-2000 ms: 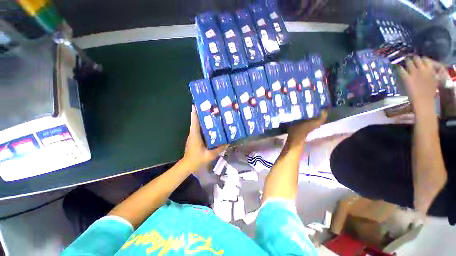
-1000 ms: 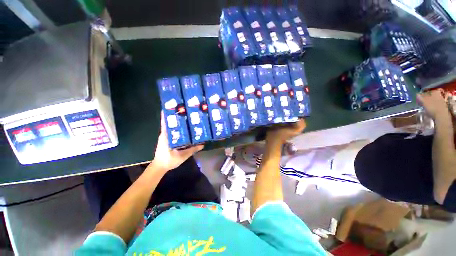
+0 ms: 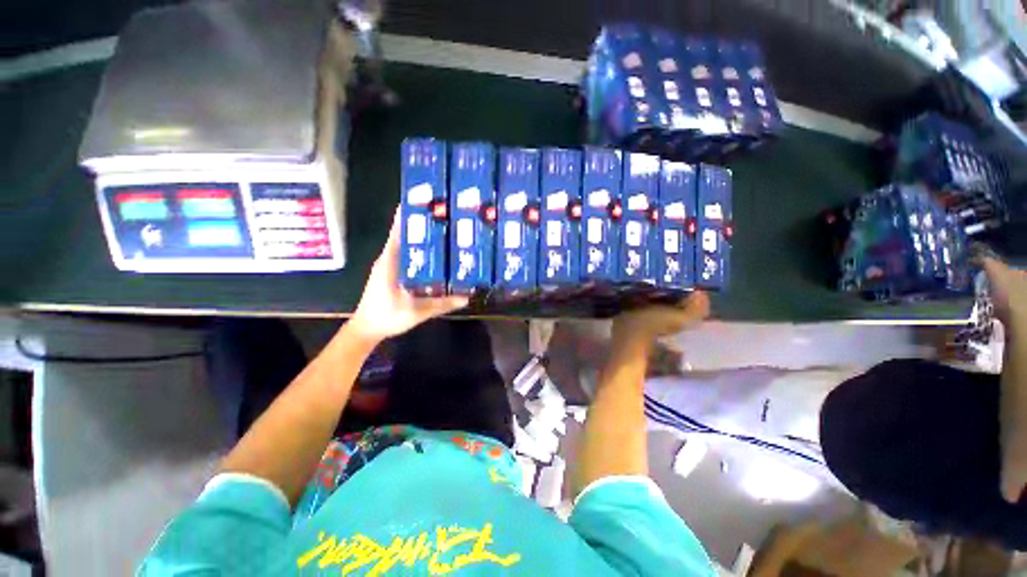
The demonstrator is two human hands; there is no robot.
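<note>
A row of several dark blue product boxes (image 3: 560,216), standing side by side with red dots on their faces, is held between my two hands above the bench's front edge. My left hand (image 3: 400,302) grips the row's left end and lower corner. My right hand (image 3: 662,318) supports the row's lower right end; its fingers are partly hidden under the boxes. The counting scale (image 3: 214,135) stands to the left of the boxes, with its grey pan bare and its displays lit.
Another row of blue boxes (image 3: 682,90) stands at the bench's back. More boxes (image 3: 901,239) are at the right, near a coworker's arm (image 3: 1010,383). Paper scraps (image 3: 542,417) and a brown carton (image 3: 833,552) lie on the floor below the dark green bench (image 3: 777,265).
The view has turned, so the scale, back row and coworker appear further right. The held row is now more level and nearer the scale. Both hands keep their hold.
</note>
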